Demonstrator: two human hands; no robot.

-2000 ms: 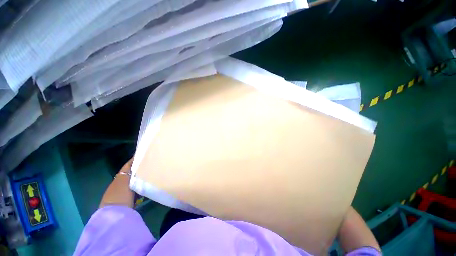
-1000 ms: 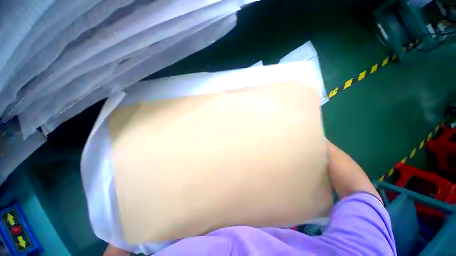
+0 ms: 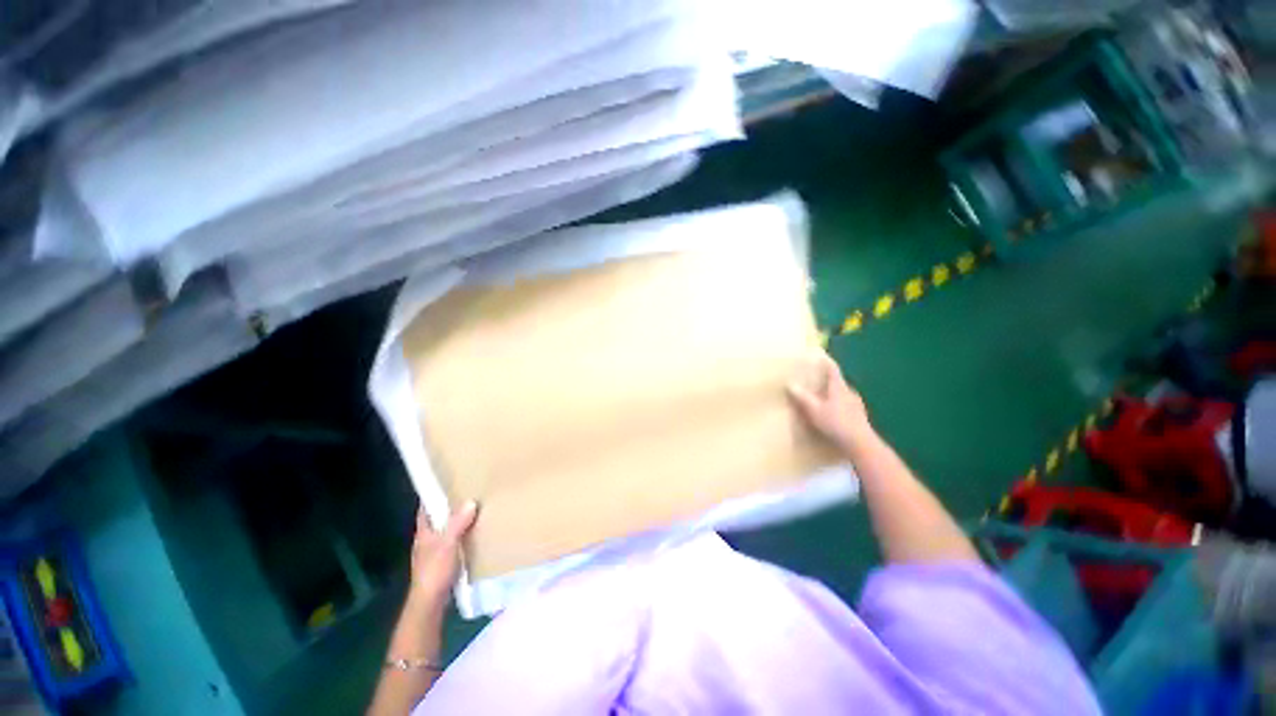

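A flat tan cardboard sheet (image 3: pixel 630 399) is held in front of my body. White interleaf sheet (image 3: pixel 644 241) sticks out around its edges, widest at the far and left edges. My left hand (image 3: pixel 444 543) grips the near left corner, thumb on top of the board. My right hand (image 3: pixel 828 402) grips the right edge, thumb on top. The fingers of both hands are hidden under the board. Whether a tray lies beneath cannot be told.
Stacked white sheets (image 3: pixel 420 140) overhang at the upper left, close beyond the board. A blue control box (image 3: pixel 60 613) is at the lower left. Red stools (image 3: pixel 1168 448) and a teal frame (image 3: pixel 1092 553) stand at the right. Yellow-black tape (image 3: pixel 917 290) crosses the green floor.
The board looks smaller and farther from me, and both hands now show at its edges. Compared with the oldest frame it has turned. The view has shifted, showing more of the stack and a teal table.
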